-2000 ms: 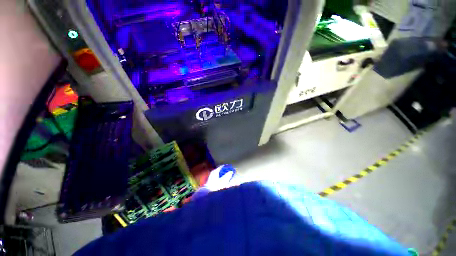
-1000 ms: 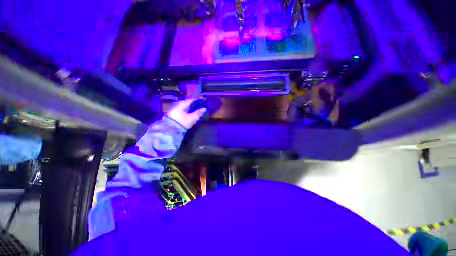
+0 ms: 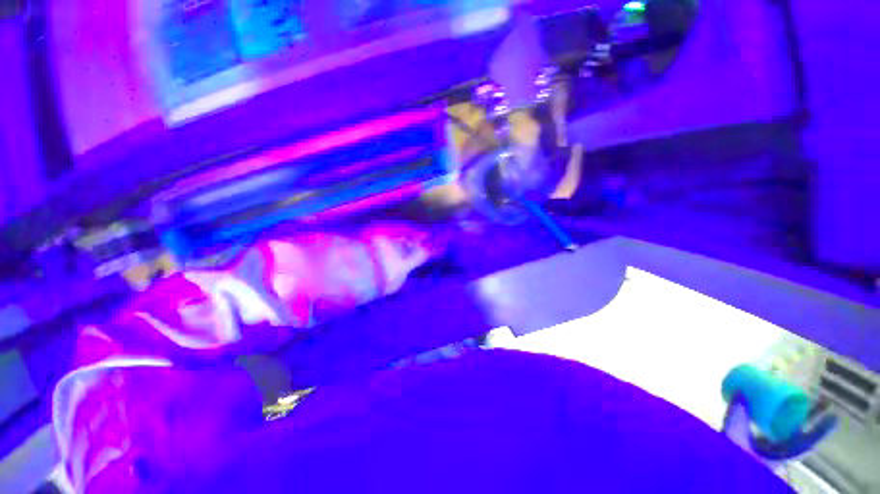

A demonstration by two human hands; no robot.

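My left sleeve reaches in from the lower left. My left hand [image 3: 400,256] is blurred at its end, low inside the machine, below a long glowing bar. Its fingers are not clear, nor whether it holds anything. At the lower right, a teal cylinder [image 3: 767,400] shows, with blue fingertips curved below it and a pale part at its left; this looks like my right hand [image 3: 786,439] gripping it, partly hidden. A pale carrier frame [image 3: 227,101] with blue-lit windows is at the top left, cut off by the picture edge.
The glowing bar [image 3: 309,174] crosses in front of the carrier. Blurred cables and fittings [image 3: 521,145] stand right of it. The machine's grey front panel [image 3: 560,289] borders a bright white area. A small yellowish piece [image 3: 287,403] shows by my clothing.
The view has moved closer and tilted. My left hand now lies lower and farther right relative to the bar. The teal cylinder shows more fully at the right.
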